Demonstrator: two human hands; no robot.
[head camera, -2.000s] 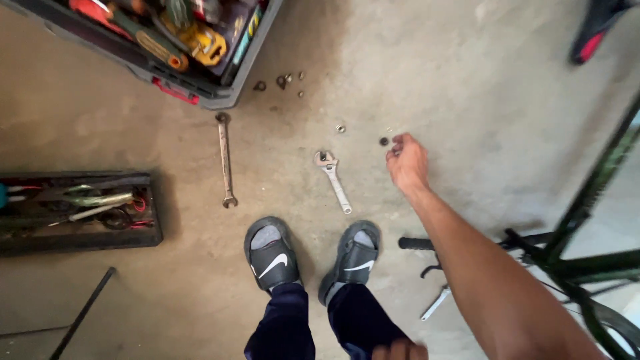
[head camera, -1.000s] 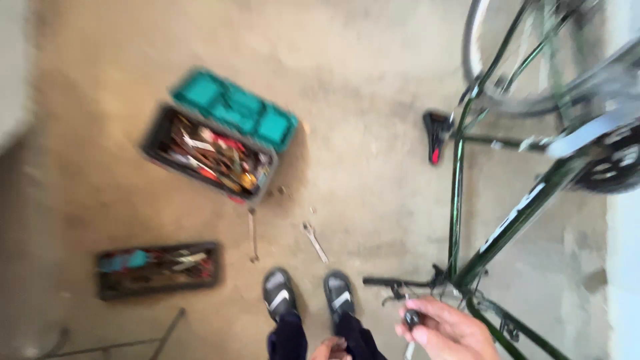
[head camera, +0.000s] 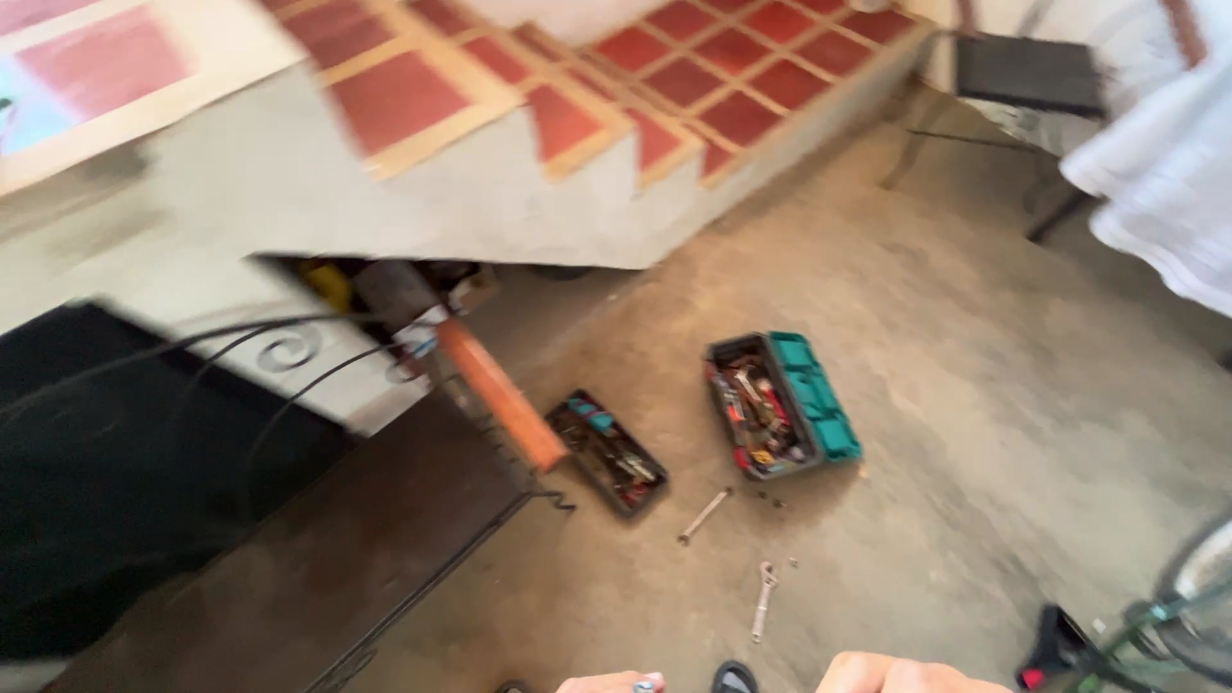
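Note:
At the bottom edge my left hand (head camera: 612, 683) shows only in part, with a small metal piece (head camera: 645, 686) at its fingertips. My right hand (head camera: 900, 674) is cut off by the same edge, its knuckles up; what it holds is hidden. On the concrete floor beyond lie an adjustable wrench (head camera: 764, 602) and a combination wrench (head camera: 705, 516). Small dark parts (head camera: 772, 500) lie beside an open toolbox (head camera: 763, 409) with a teal lid (head camera: 815, 397), full of tools. A long dark tool tray (head camera: 608, 452) sits to its left.
Red-tiled steps (head camera: 577, 125) rise at the back. A dark bench-like surface with a metal rail (head camera: 423, 568) and an orange bar (head camera: 500, 395) are at left. A chair (head camera: 1030, 77) and white cloth (head camera: 1165, 183) are at upper right. A bicycle saddle (head camera: 1057, 650) and wheel (head camera: 1203, 587) are lower right.
The view has swung up and left to the steps. My right hand, near the small parts on the floor two seconds ago and raised with a dark piece one second ago, is now at the bottom edge.

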